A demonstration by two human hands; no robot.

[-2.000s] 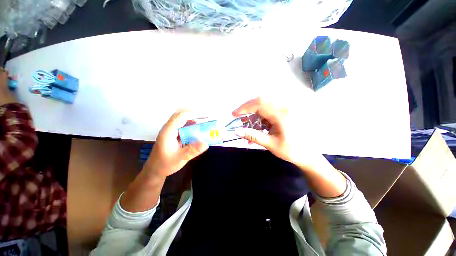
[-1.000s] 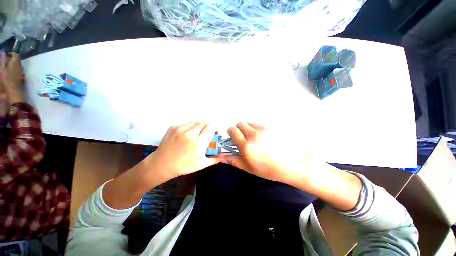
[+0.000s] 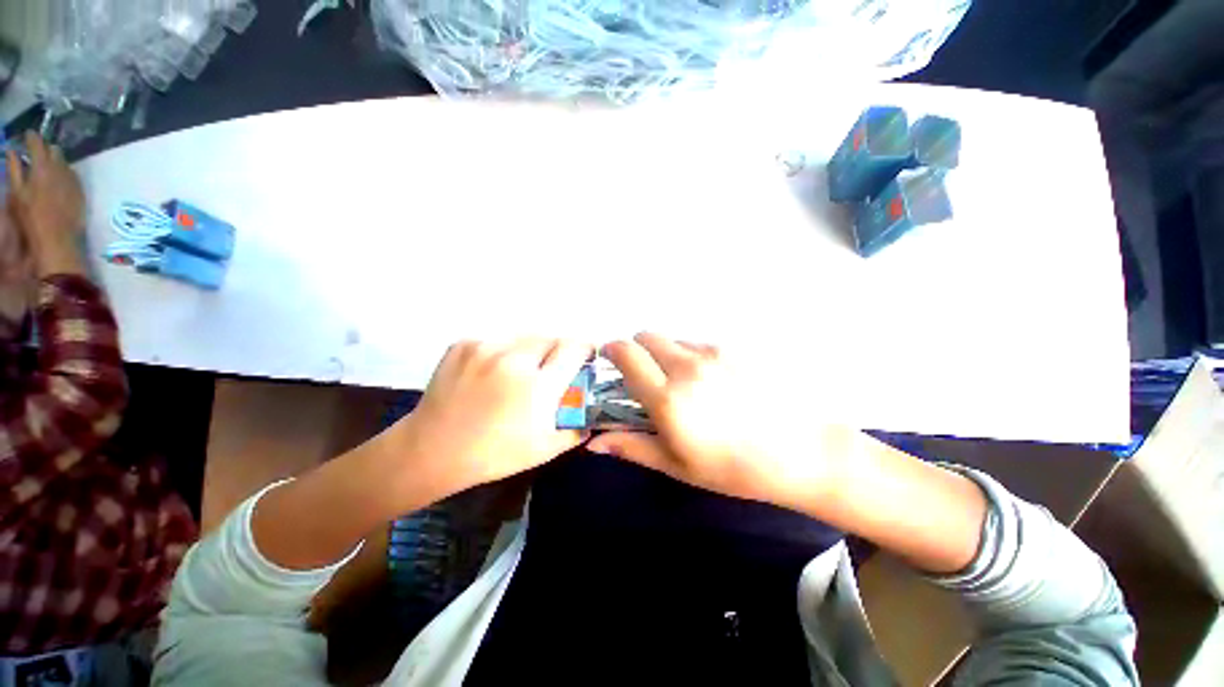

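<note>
A small blue retail box [image 3: 573, 400] with an orange-red mark is at the table's near edge, mostly covered by my left hand [image 3: 490, 409], which is closed around it. My right hand [image 3: 711, 409] is at the box's right end, its fingers and thumb pinching a pale cable bundle [image 3: 615, 400] at the box opening. A shiny clear piece may be with the cable; the fingers hide too much to tell.
Two blue boxes [image 3: 197, 243] with white cable loops lie at left. Several blue boxes [image 3: 870, 154] stand at right. A bulk bag of cables [image 3: 644, 40] is at the far edge. A person in a plaid shirt [image 3: 78, 362] is at left. Open cartons [image 3: 248, 443] are below the table.
My hands have come together, closing the gap between them, and my left hand now covers most of the box. The cable shows less than two seconds ago.
</note>
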